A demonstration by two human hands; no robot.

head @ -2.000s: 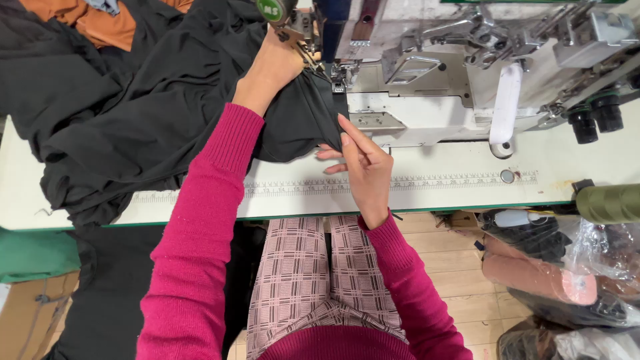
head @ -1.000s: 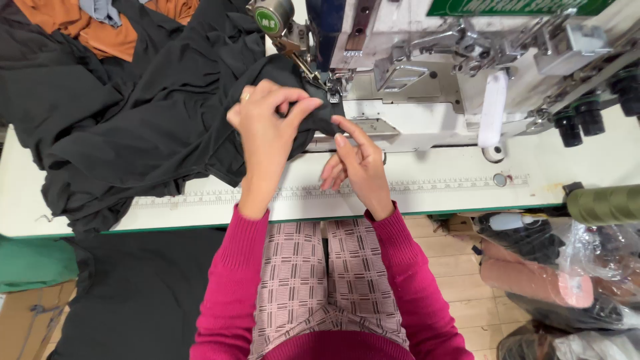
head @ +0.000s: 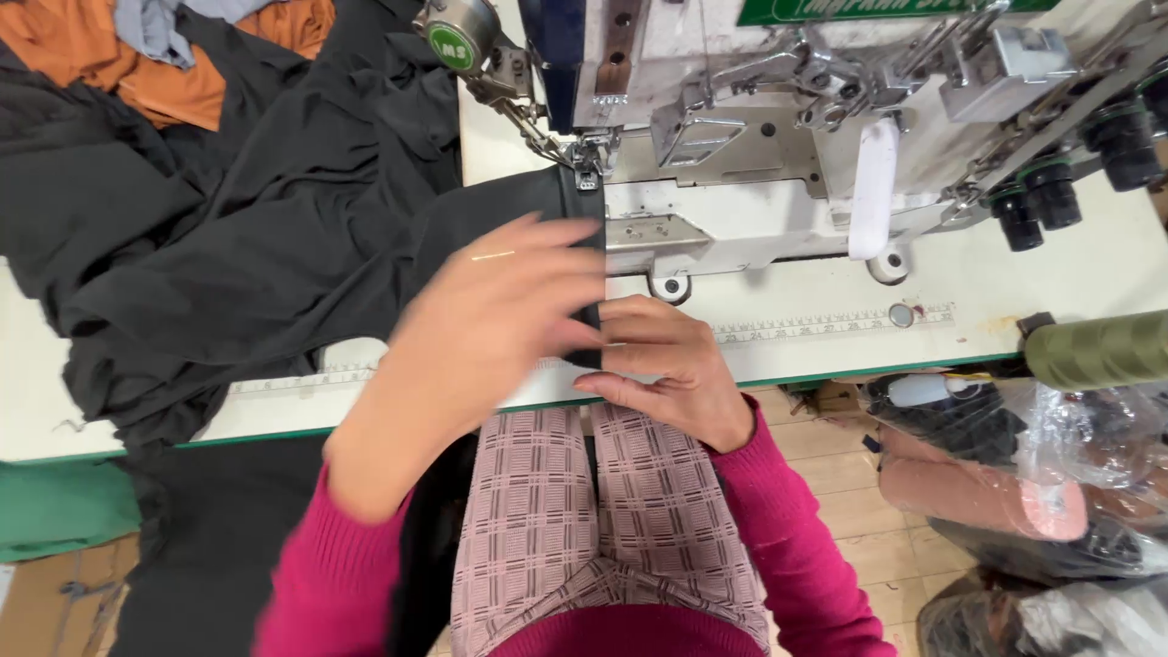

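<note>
Black fabric (head: 274,228) spreads over the left of the sewing table, and its folded edge runs under the presser foot (head: 587,173) of an industrial sewing machine (head: 730,192). Over the fabric in front of the foot is my left hand (head: 484,319), blurred, with its fingers spread; whether it touches the cloth I cannot tell. My right hand (head: 666,365) pinches the near end of the folded edge between thumb and fingers, close to the table's front edge. The left fingers partly cover the fold.
A measuring tape strip (head: 812,327) runs along the table front. Orange cloth (head: 173,82) lies at the back left. At the right stand an olive thread cone (head: 1095,351) and, lower down, a pink roll (head: 976,484) in clear plastic. A white lever (head: 873,187) hangs from the machine.
My left hand has come away from beside the presser foot, down toward the table front, and its fingers have spread. The fabric's edge lies straighter below the foot. My right hand has closed on its near end.
</note>
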